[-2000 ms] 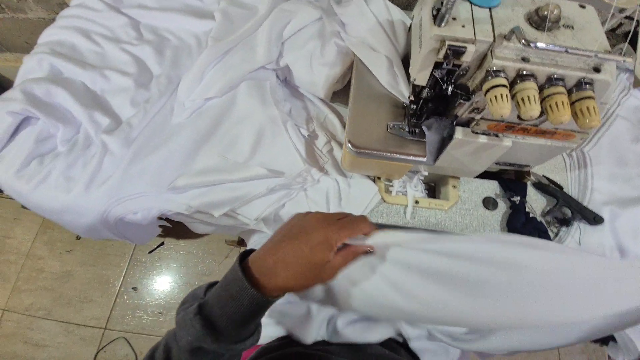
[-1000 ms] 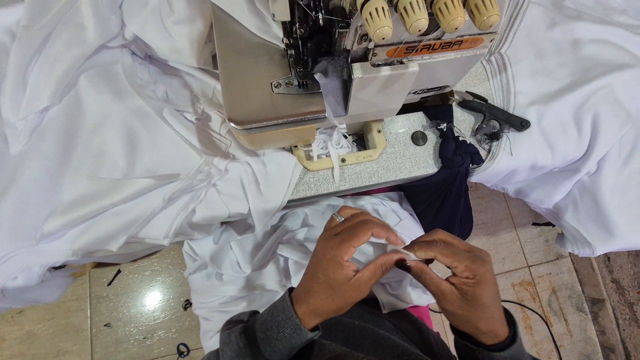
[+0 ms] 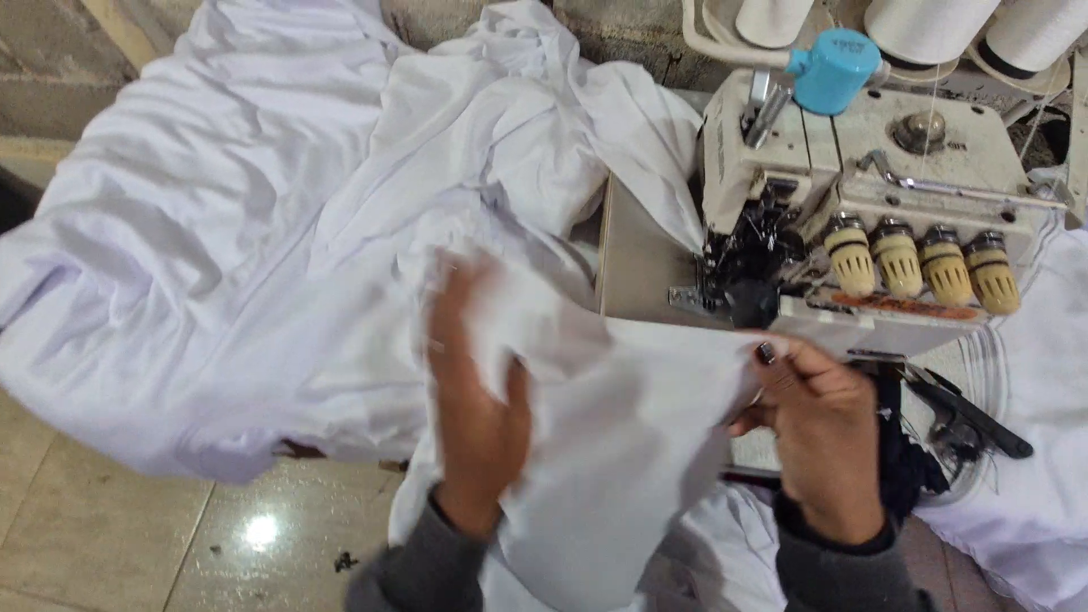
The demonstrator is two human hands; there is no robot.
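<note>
My right hand (image 3: pixel 820 425) pinches the upper edge of a piece of white fabric (image 3: pixel 612 442) just in front of an overlock sewing machine (image 3: pixel 884 195). The fabric hangs down from the fingers and spreads left. My left hand (image 3: pixel 476 399) is blurred, upright at the left part of this fabric, its thumb apart from the other fingers; whether it grips the cloth I cannot tell. Behind it lies a large heap of white fabric (image 3: pixel 255 229), one corner of which reaches the machine's presser foot area.
Black-handled thread snips (image 3: pixel 969 408) lie right of my right hand beside dark cloth (image 3: pixel 905 459). More white fabric (image 3: pixel 1045 357) covers the right side. White thread cones (image 3: pixel 926 25) stand behind the machine. Tiled floor (image 3: pixel 280 544) shows at lower left.
My hands were close together over the fabric near my lap; now they are apart and farther forward, with the cloth raised between them. The view has shifted.
</note>
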